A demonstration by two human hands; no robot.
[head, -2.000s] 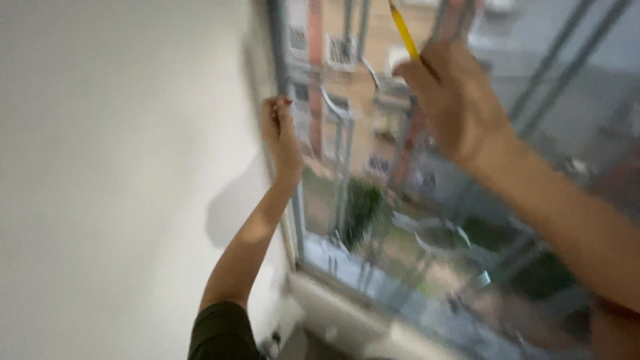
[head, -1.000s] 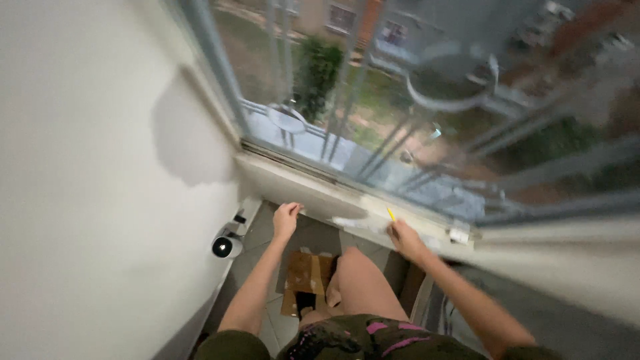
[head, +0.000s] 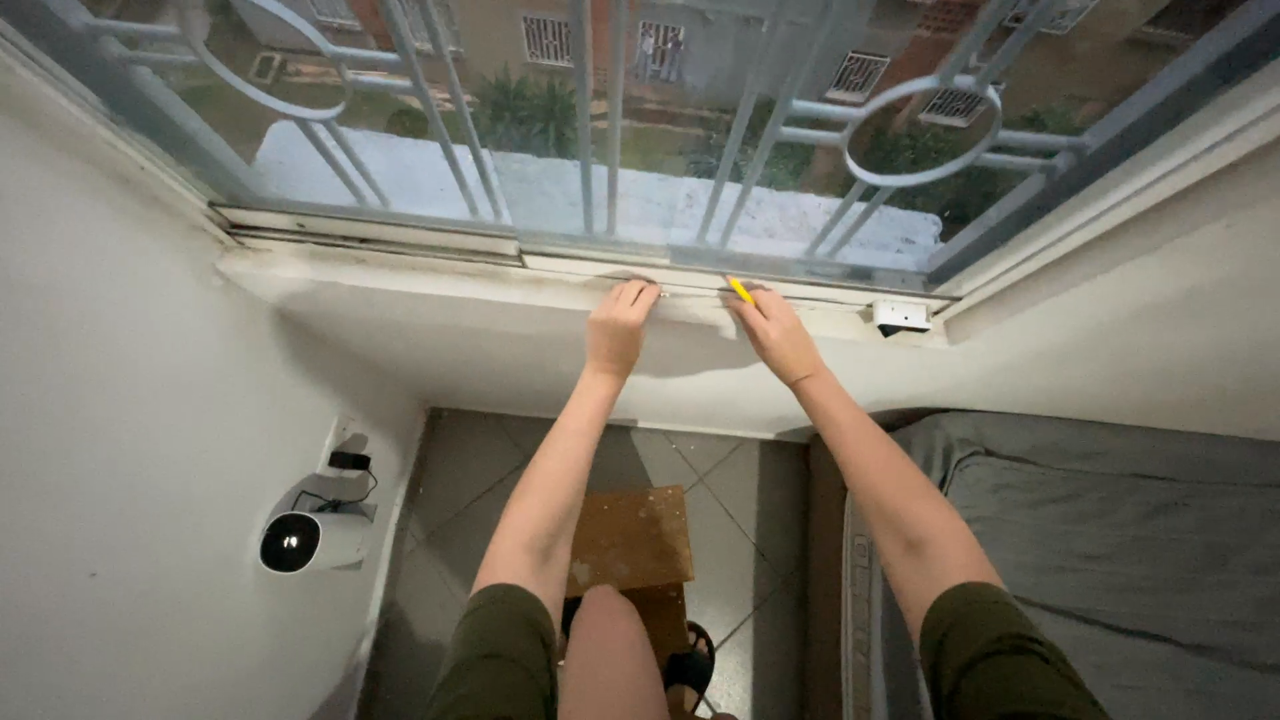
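Note:
A yellow pencil [head: 740, 290] is held in my right hand [head: 776, 330], its tip toward the bottom rail of the window frame [head: 600, 268]. My left hand [head: 620, 325] rests at the sill [head: 450, 284], a short way left of the right one, with thumb and fingertips together. Something small and thin shows at those fingertips, too small to name. Behind the glass stands a metal window grille [head: 587, 120] with ring shapes. A small white device [head: 902, 317] sits at the right end of the sill.
Below the sill, a wooden stool [head: 635, 535] stands on the tiled floor [head: 720, 500] by my legs. A bed with a grey cover [head: 1110, 540] lies at the right. On the left wall are a black plug [head: 349, 461] and a white round-faced device [head: 290, 542].
Both hands have come down from high at the window to the sill, with the pencil still in my right hand. The view has swung strongly.

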